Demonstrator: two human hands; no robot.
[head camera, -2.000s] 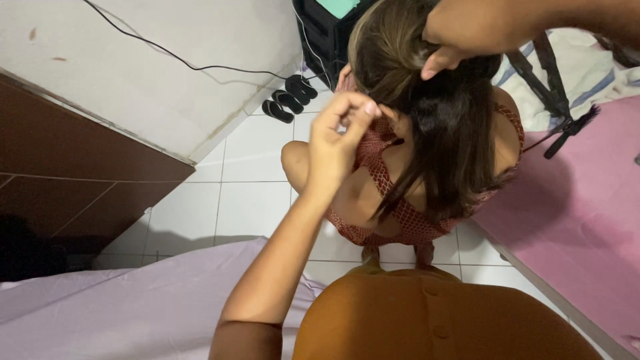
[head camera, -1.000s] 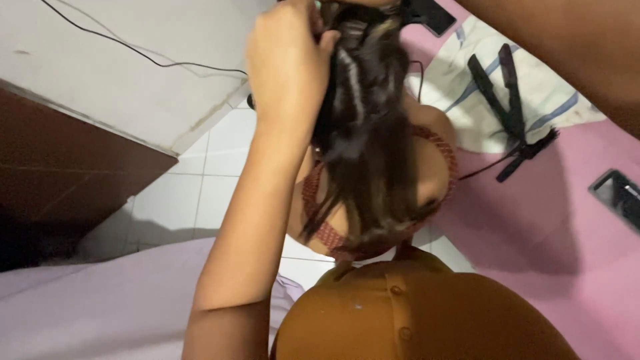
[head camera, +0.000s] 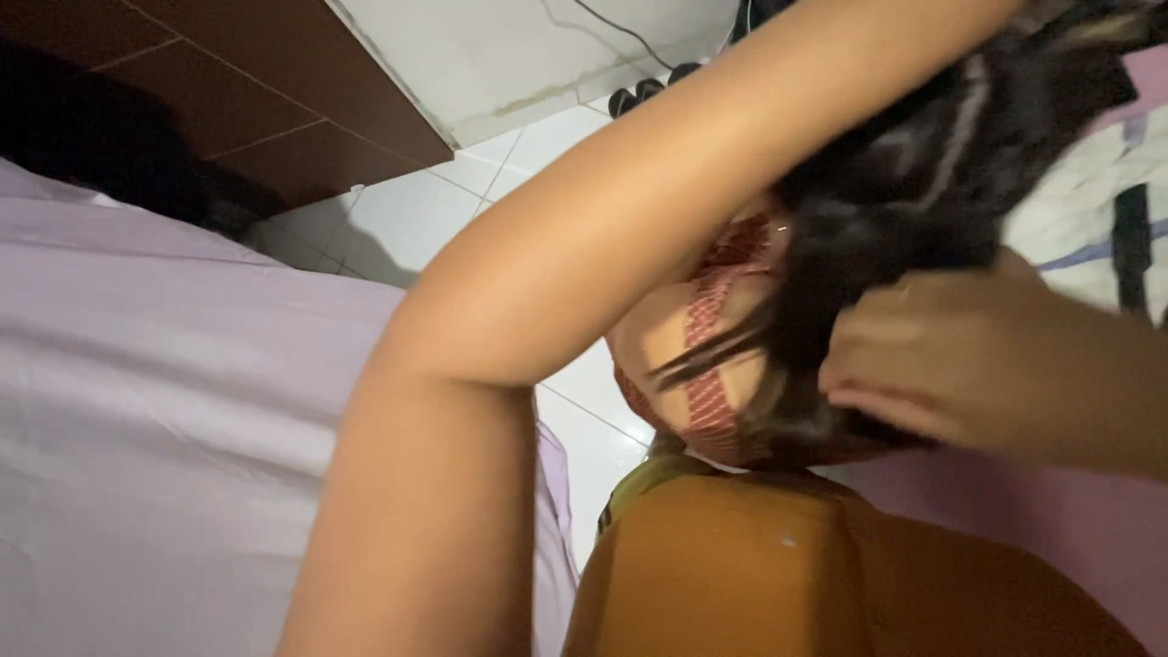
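Note:
A person with long dark hair (head camera: 903, 182) sits low in front of me, back turned, in a red patterned top (head camera: 707, 365). My left arm reaches across to the upper right; its hand is outside the view near the top of the hair. My right hand (head camera: 940, 356) lies over the lower hair, its fingers curled and blurred, so whether strands are held in it cannot be told. A few strands stick out to the left over the person's back. Part of a black hair straightener (head camera: 1132, 246) shows at the right edge.
A lilac sheet (head camera: 182, 365) covers a surface at the left. Black sandals (head camera: 639, 96) stand on white floor tiles (head camera: 401, 219) by the wall, below a black cable (head camera: 630, 32). A pink surface (head camera: 1031, 520) and a patterned white cloth (head camera: 1077, 201) are at the right.
My right hand has come down from the top of the head to the lower hair. My left hand has gone out of view at the upper right. The view has shifted left.

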